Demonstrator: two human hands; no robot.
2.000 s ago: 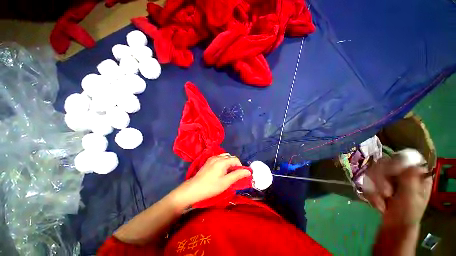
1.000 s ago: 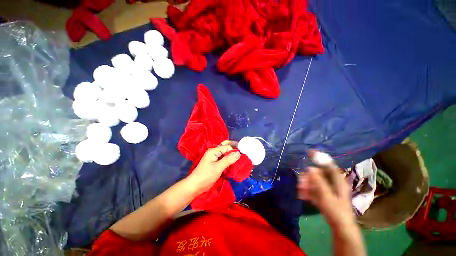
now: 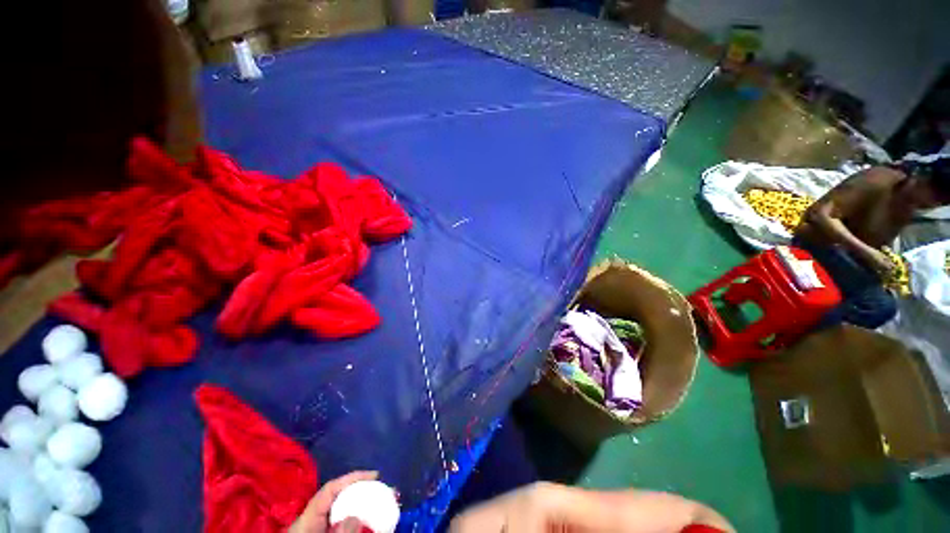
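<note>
A white pompom (image 3: 365,507) shows at the bottom edge, held by the fingers of my left hand (image 3: 321,508), which is mostly cut off. A red plush bow piece (image 3: 247,458) lies on the dark blue cloth, its pointed lobe up, running down beside my left hand. My right hand (image 3: 583,512) is blurred and cut off at the bottom edge; its fingers cannot be made out. No needle or thread in the hand can be seen. Loose white pompoms (image 3: 73,445) lie grouped at the left edge.
A heap of red plush pieces (image 3: 224,239) lies beyond the pompoms. A thread cone (image 3: 246,60) stands at the far left. Right of the table are a round bin with cloth (image 3: 677,354), a red stool (image 3: 766,307), an open carton (image 3: 833,396) and a seated person near white sacks.
The view has swung up and right, showing the far table, stool and person. Both hands now sit at the bottom edge, largely cut off.
</note>
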